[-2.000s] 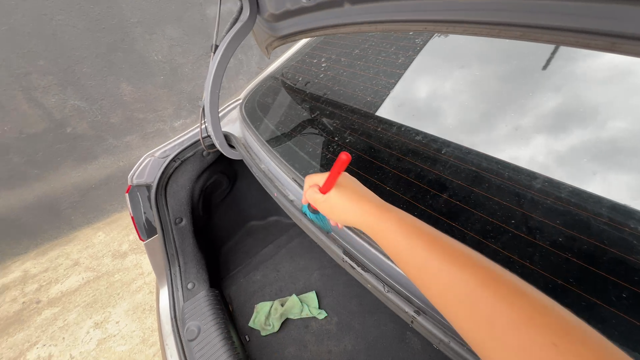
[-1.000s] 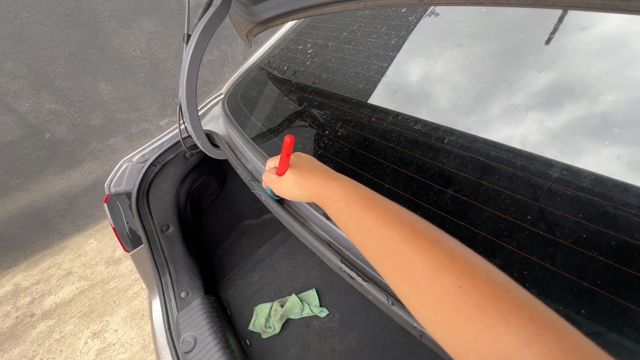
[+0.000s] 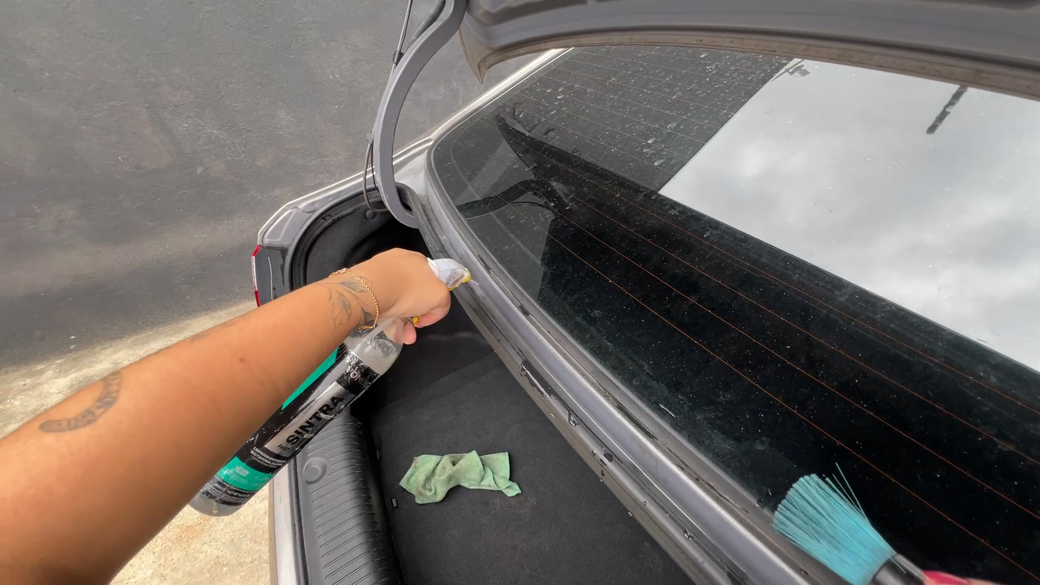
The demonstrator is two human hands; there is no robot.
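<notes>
My left hand grips the trigger head of a spray bottle, its nozzle pointing at the painted ledge between the trunk opening and the rear window. The bottle is tilted, with a black and green label bearing writing. At the lower right, a brush with turquoise bristles lies over the lower edge of the rear window. Only a bit of red shows at its cut-off handle end; my right hand is out of the picture. A crumpled green cloth rests on the dark trunk floor.
The raised trunk lid spans the top, and its curved hinge arm comes down at the trunk's left corner. A ribbed plastic sill edges the trunk. A dark wall stands beyond the car at the left.
My left hand has come into view with the spray bottle. The hand with the red-handled brush was at the ledge near the left corner; now the brush is at the lower right and that hand is out of view.
</notes>
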